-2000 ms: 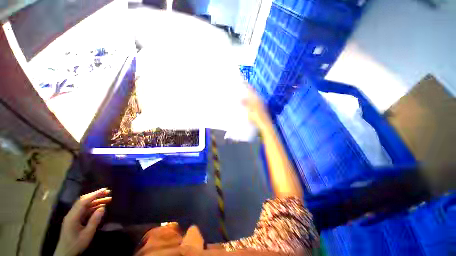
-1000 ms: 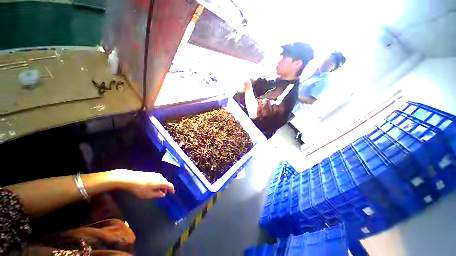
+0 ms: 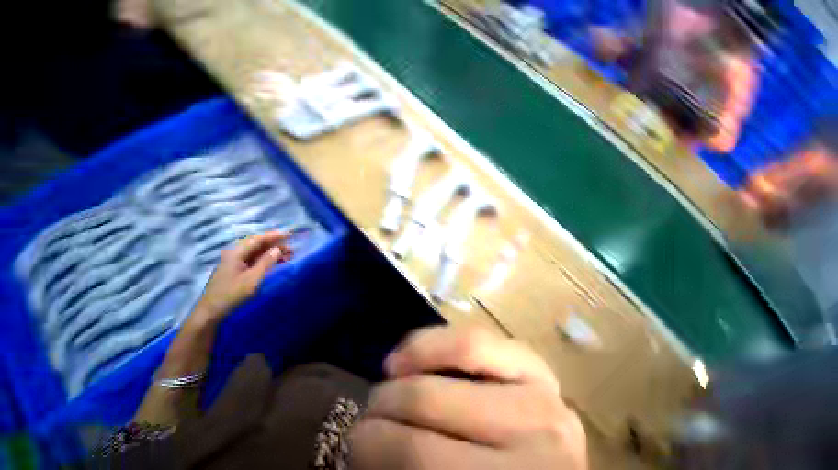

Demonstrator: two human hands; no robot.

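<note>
My left hand (image 3: 241, 274), with silver bracelets, is over the near right edge of a large blue tote (image 3: 37, 340). Its fingers are curled; blur hides whether they hold anything. Pale curved mouldings (image 3: 119, 303) lie in rows in the tote. My right hand (image 3: 469, 404) is large and close to the camera at bottom centre, above the bench's near side. Its fingers are folded in, and whatever may be inside is hidden. Several pale mouldings (image 3: 450, 239) lie side by side on the tan bench (image 3: 542, 312), with more in a group (image 3: 335, 103) farther up.
A green conveyor belt (image 3: 515, 138) runs diagonally beyond the bench. A small white dish (image 3: 577, 330) and thin sticks (image 3: 583, 283) lie on the bench. Blurred people's arms (image 3: 735, 101) show across the belt. A dark grey shape fills the lower right.
The view has swung from the brown strip bin and stacked crates to the bench and tote. My left hand is now by the tote; my right hand has come into view close up.
</note>
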